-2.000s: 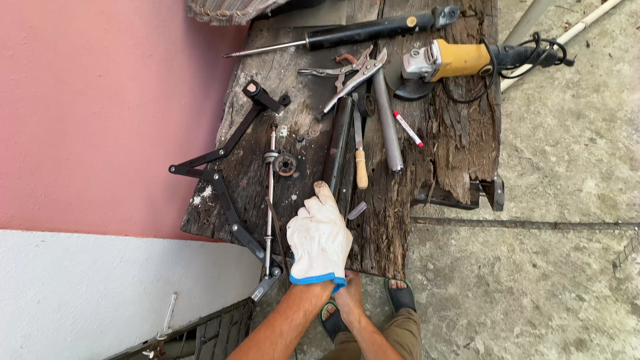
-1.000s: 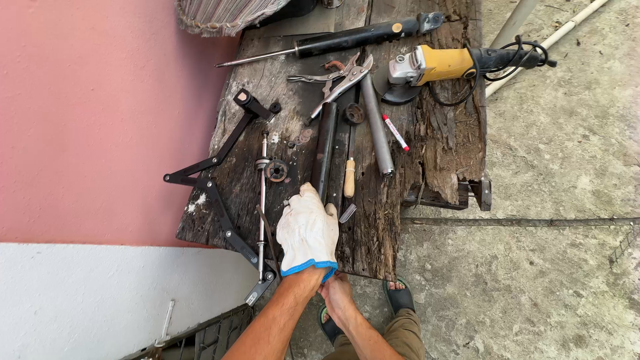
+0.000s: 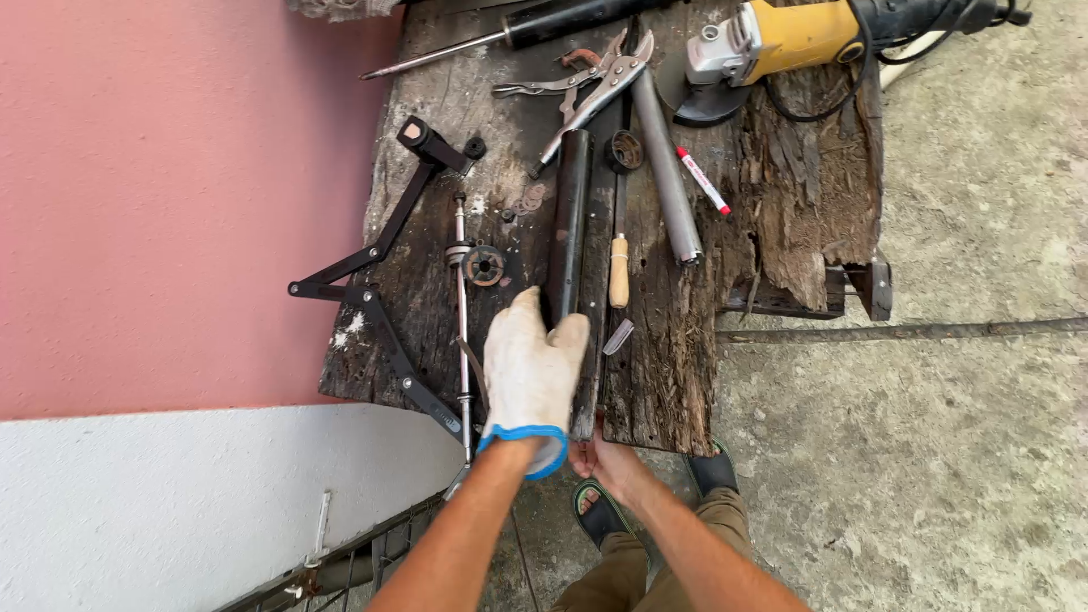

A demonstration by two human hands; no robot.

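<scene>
My left hand point(image 3: 535, 365), in a white glove with a blue cuff, has its thumb and fingers around the near end of a black metal tube point(image 3: 571, 221) lying on the weathered wooden bench point(image 3: 671, 374). Bare, my right hand point(image 3: 605, 463) is at the bench's front edge, partly hidden beneath it; whether it holds anything cannot be seen. Left of the glove lies a thin shiny rod point(image 3: 463, 331) beside a round ribbed part point(image 3: 485, 265). To the tube's right are a wooden-handled tool point(image 3: 619, 272), a dark ring-shaped cap point(image 3: 625, 151) and a grey metal tube point(image 3: 667, 170).
Locking pliers point(image 3: 603, 85) lie beyond the black tube, with a yellow angle grinder point(image 3: 799, 38) at the back right. A red-and-white marker point(image 3: 704, 181) is near the grey tube. A black folding lock point(image 3: 391, 340) spans the left side by the pink wall point(image 3: 187, 195).
The view has come closer to the bench. My gloved left hand stays at the near end of the black tube, its thumb and fingers now visibly spread around it.
</scene>
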